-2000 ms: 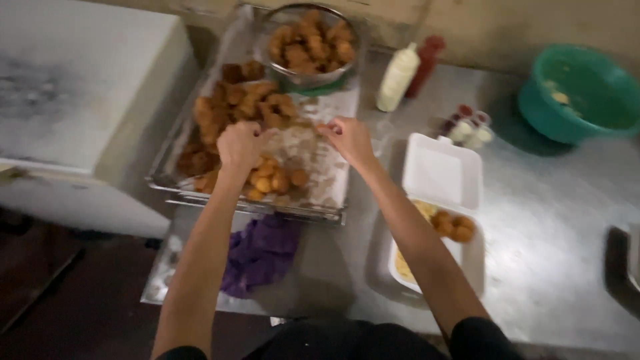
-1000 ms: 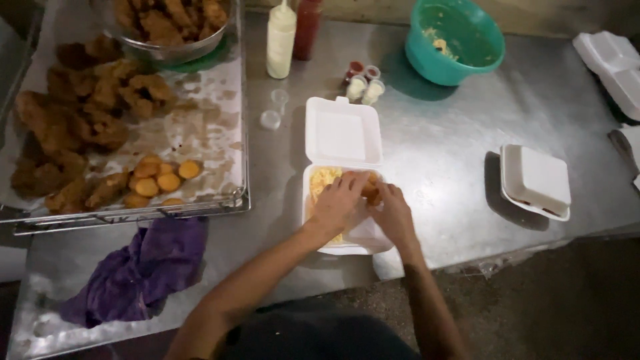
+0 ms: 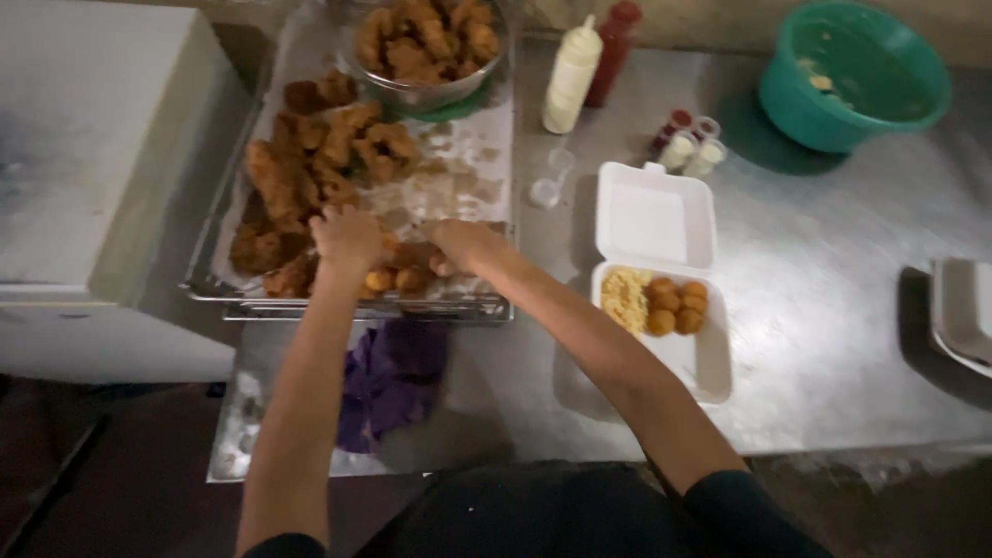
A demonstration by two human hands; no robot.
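Observation:
Both my hands are over a paper-lined wire tray of fried food. My left hand is at the fried chicken pieces, beside some round fried balls; whether it grips anything is unclear. My right hand reaches to the right side of the balls, its fingertips low and blurred. An open white foam takeout box lies right of the tray, with shredded pale food and several fried balls in its base. A glass bowl of fried chicken stands at the tray's back.
Behind the box are small sauce cups, a white squeeze bottle and a red bottle. A green basin stands back right, a foam box far right. A purple cloth lies before the tray; a white cabinet is left.
Both hands have moved left from the open foam box to the tray. One second ago they were at the balls in the box. The view has shifted left.

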